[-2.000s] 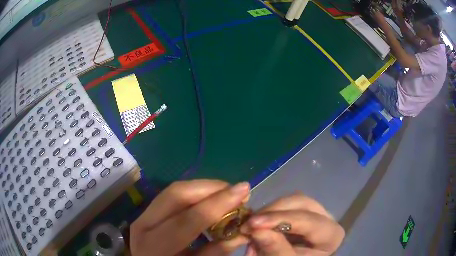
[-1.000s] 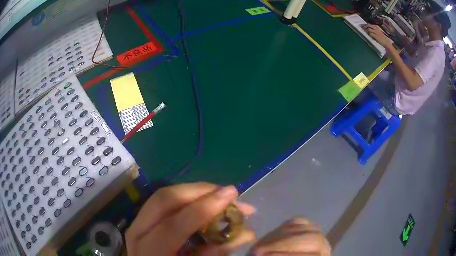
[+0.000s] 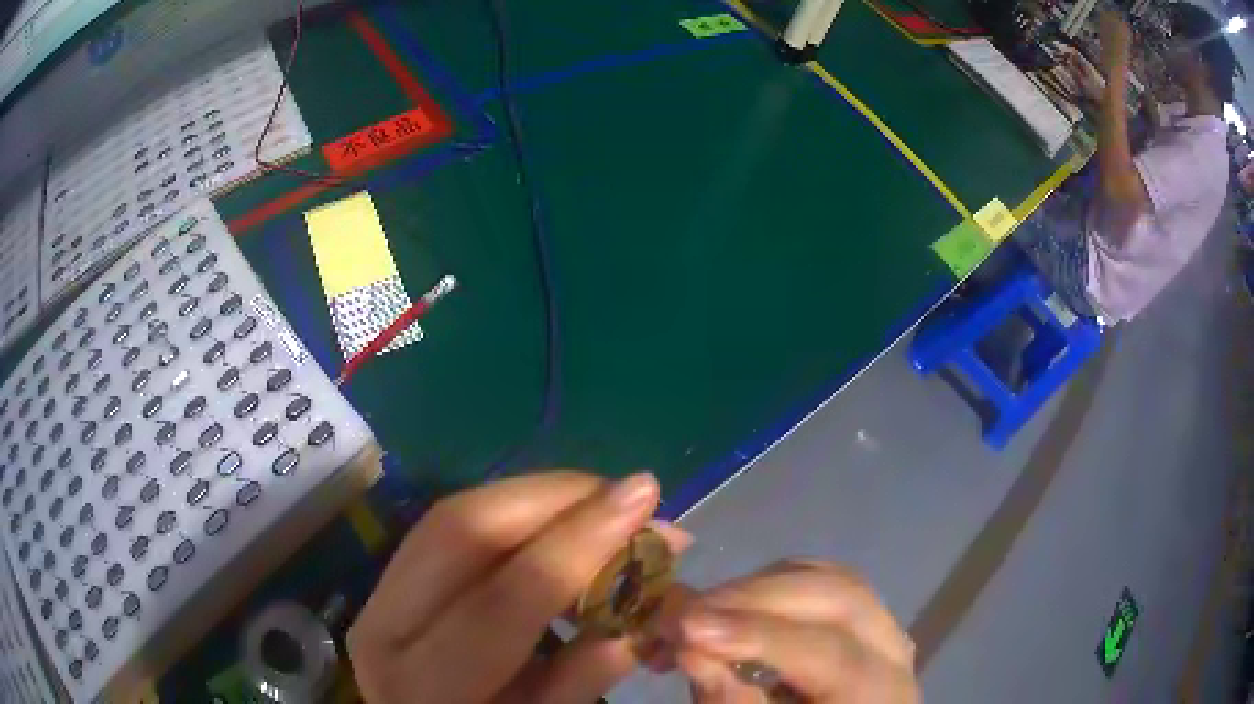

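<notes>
A brass slotted ring-like holder (image 3: pixel 626 585) is held upright in the fingertips of my left hand (image 3: pixel 502 591), near the bottom middle. My right hand (image 3: pixel 805 635) is just right of it, with thumb and finger pinched at the holder's lower right side. A small metallic piece (image 3: pixel 756 674) shows between the right fingers, partly hidden. Whatever sits at the right fingertips is too small and blurred to tell.
A white parts tray (image 3: pixel 261 360) with dark ovals lies left. A silver round base (image 3: pixel 289 644) is near the left hand. A yellow card (image 3: pixel 347 245), red pen (image 3: pixel 392 334) and dark cable (image 3: pixel 547 303) lie on the green bench. A person sits at right near a blue stool (image 3: pixel 1011 344).
Since one second ago, my right hand has come up and left to the holder, and the holder has turned. The person at right has raised an arm.
</notes>
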